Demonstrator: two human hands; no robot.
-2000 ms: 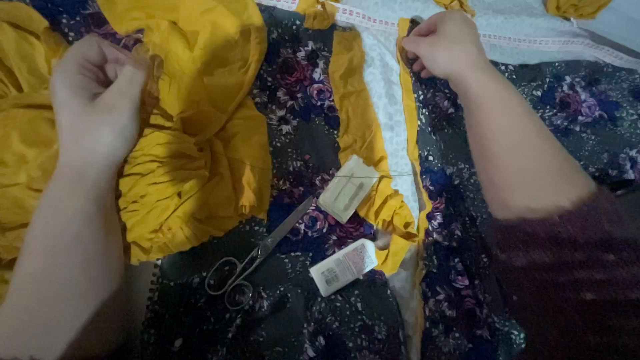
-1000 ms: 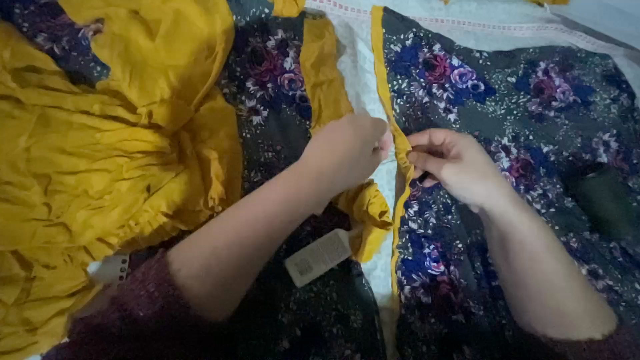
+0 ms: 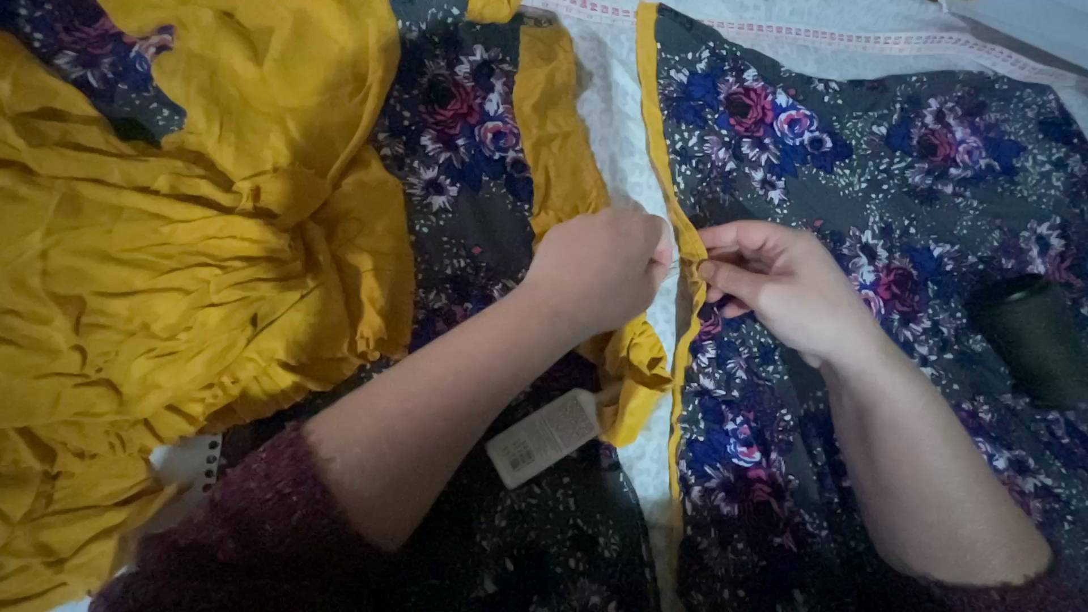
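My right hand [image 3: 769, 280] pinches the narrow yellow edging [image 3: 665, 170] along the left side of a dark floral fabric [image 3: 782, 187]. Close by on the left, my left hand [image 3: 599, 263] has its thumb and fingers together at the same edging; something thin, perhaps a needle or thread, shows faintly at its fingertips. Under my left hand passes a wider yellow fabric strip [image 3: 557, 119], beside a second floral piece [image 3: 459, 110]. A pale label card [image 3: 544, 438] bearing writing lies below my left wrist, next to the strip's crumpled end.
Gathered yellow fabric [image 3: 170, 297] covers the left side. A dark thread spool or cone [image 3: 1033, 340] lies on the floral fabric at the right. A white band with reddish marks, probably a measuring tape [image 3: 901, 41], runs along the top over white cloth [image 3: 616, 93].
My left hand has moved right from over the gathered yellow fabric to the edging. My right hand has come down along the edging. The scissors seen earlier no longer show, and the dark spool has come into view.
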